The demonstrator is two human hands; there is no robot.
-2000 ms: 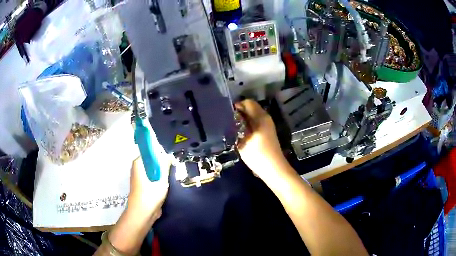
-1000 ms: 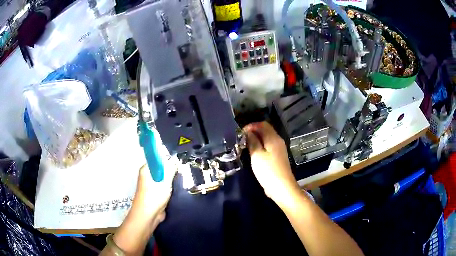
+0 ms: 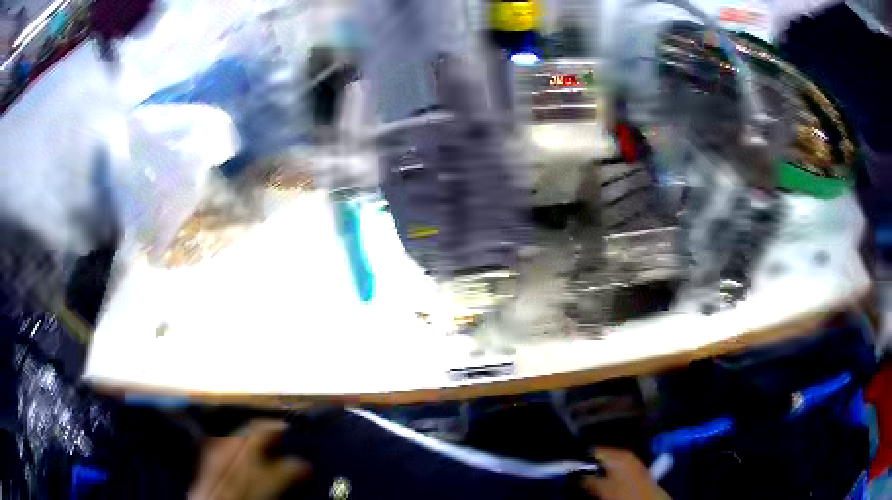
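The navy-black garment (image 3: pixel 430 467) with a white piping edge is stretched between my hands below the table's front edge, at the bottom of the view. A round gold button (image 3: pixel 339 487) shows on it. My left hand (image 3: pixel 252 467) grips the cloth at the left; it is blurred and partly cut off. My right hand (image 3: pixel 623 478) grips the piped edge at the right, also cut off by the picture's edge. The button-sewing machine head (image 3: pixel 455 186) stands above the table, blurred, with no cloth under its clamp (image 3: pixel 479 298).
The white table (image 3: pixel 245 322) has a wooden front edge. A teal-handled tool (image 3: pixel 356 249) stands left of the head. A clear bag of buttons (image 3: pixel 200 229) lies at the left. The green-rimmed bowl feeder (image 3: pixel 817 183) is at right rear. Blue crate bars (image 3: pixel 822 393) show lower right.
Both hands have drawn the garment from under the machine head, down and toward me past the table edge. The view has shifted, so the machine appears farther right and blurred.
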